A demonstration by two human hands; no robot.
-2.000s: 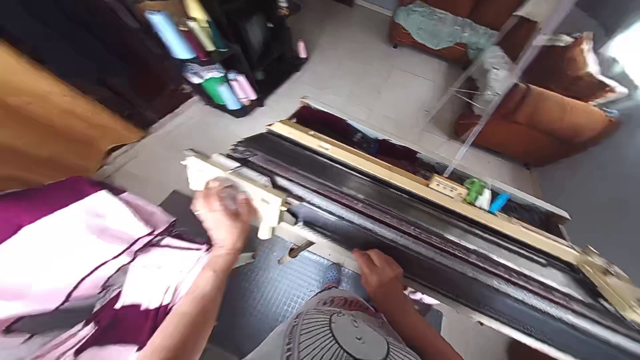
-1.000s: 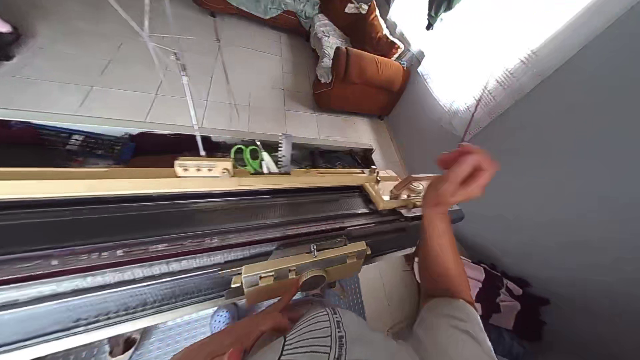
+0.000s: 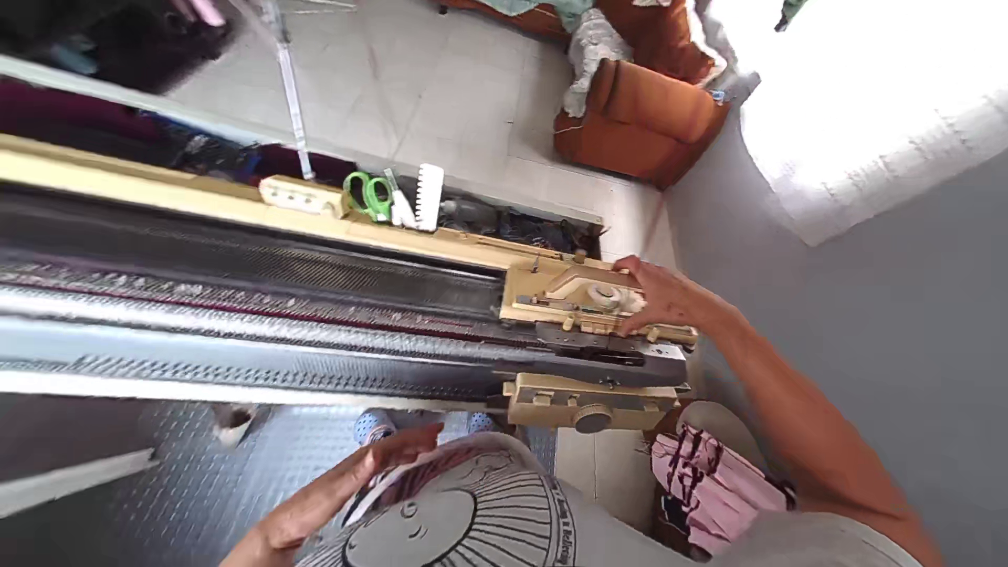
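A knitting machine with two needle beds [image 3: 331, 264] runs across the view. At its right end my right hand [image 3: 661, 295] rests on the beige main carriage [image 3: 551, 287], fingers spread over its top around the dial. Just below that carriage sits the beige ribber carriage [image 3: 591, 405] with a round grey knob, with a dark metal plate [image 3: 606, 358] between the two. My left hand [image 3: 394, 453] is in front of the near bed, palm turned inward, fingers extended, touching nothing. Dark maroon knitting [image 3: 315, 309] shows as a thin line between the beds.
Green-handled scissors [image 3: 368, 197], a white toothed comb [image 3: 429, 197] and a beige block [image 3: 303, 195] lie along the far rail. Beyond stands an orange armchair [image 3: 630, 118]. Pink and maroon fabric [image 3: 713, 488] is at lower right, beside a grey wall [image 3: 890, 331].
My right hand has come down from the air onto the main carriage. My left hand has left the ribber carriage, which now sits farther right, in line with the main carriage.
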